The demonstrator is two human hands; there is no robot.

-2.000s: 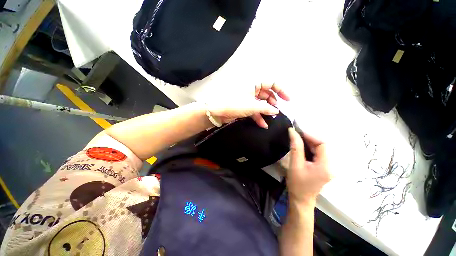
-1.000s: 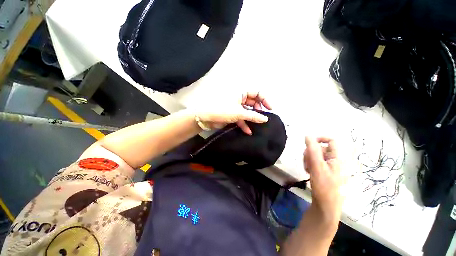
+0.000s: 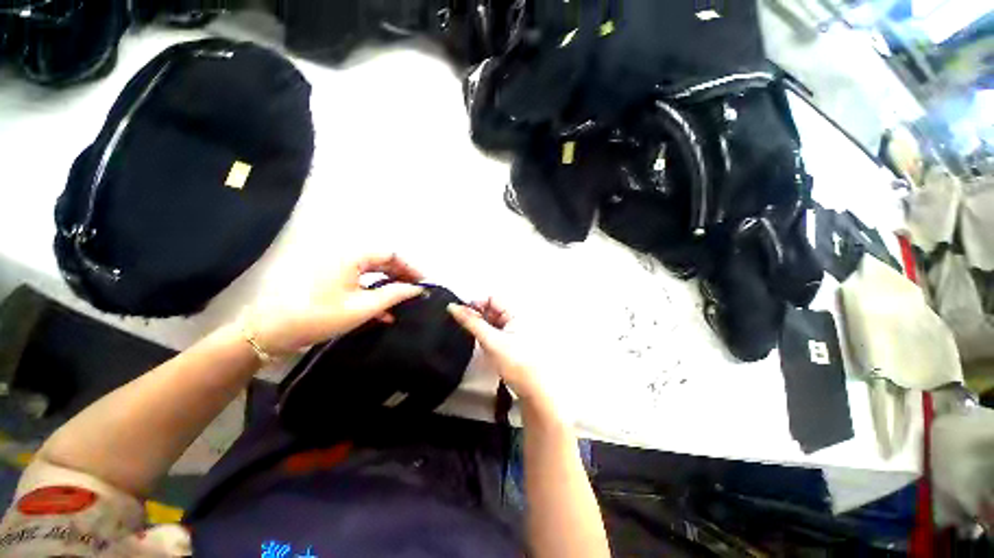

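Note:
A black bag piece point(image 3: 382, 354) with a small pale sticker lies tilted at the table's front edge, over the dark apron. My left hand point(image 3: 347, 303) pinches its upper rim between thumb and fingers. My right hand point(image 3: 496, 336) grips the rim a short way to the right, thumb and fingertips at the seam edge. No snips can be made out in my right hand. Loose thread clippings point(image 3: 654, 349) lie on the white table to the right of my right hand.
Another oval black bag piece point(image 3: 191, 180) with a zipper lies at the left. A large pile of black bag pieces point(image 3: 676, 131) stands at the far right. A dark flat piece point(image 3: 814, 376) and pale beige pieces point(image 3: 894, 322) lie at the right end.
The view has swung right. My right hand, apart from the bag piece one second ago, is back on its rim. My left hand still holds the rim.

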